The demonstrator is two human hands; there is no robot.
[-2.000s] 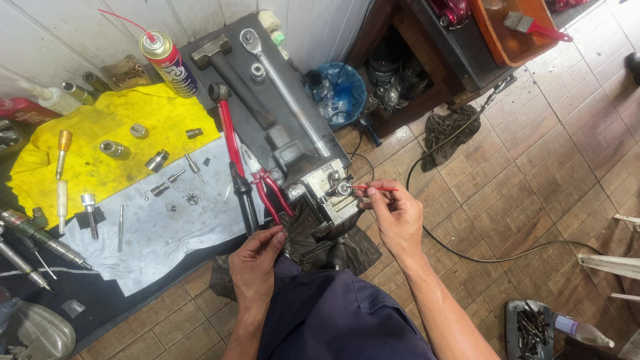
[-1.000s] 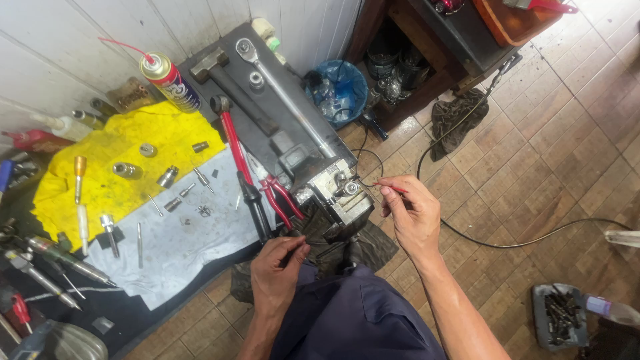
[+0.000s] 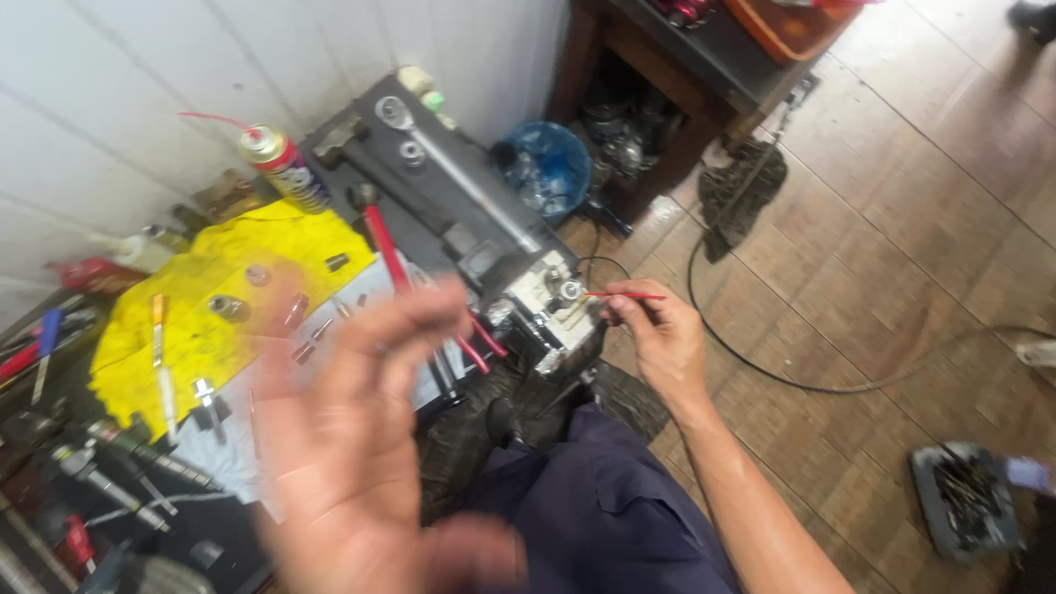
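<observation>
My right hand (image 3: 660,338) pinches a thin red rod-like tool (image 3: 639,295), whose tip reaches a small round metal part (image 3: 570,290). That part sits in a bench vise (image 3: 554,318) at the bench corner. My left hand (image 3: 355,445), blurred and close to the camera, is raised with fingers apart and holds nothing. Behind it are red-handled pliers (image 3: 487,334), partly hidden, and a long red-handled tool (image 3: 384,243). Sockets (image 3: 228,308) and small metal parts lie on a yellow cloth (image 3: 198,272) and a pale blue cloth (image 3: 219,445).
A spray can (image 3: 285,165) stands behind the cloths. A hammer (image 3: 396,190) and a long ratchet wrench (image 3: 462,177) lie along the bench. Beyond are a blue bin (image 3: 544,169) and a wooden stand (image 3: 660,74). A black cable (image 3: 775,384) crosses the tiled floor beside a tray of metal pieces (image 3: 965,499).
My left hand has left its place beside the vise, rising toward the camera with its fingers spread. My right hand stays by the vise with the red tool.
</observation>
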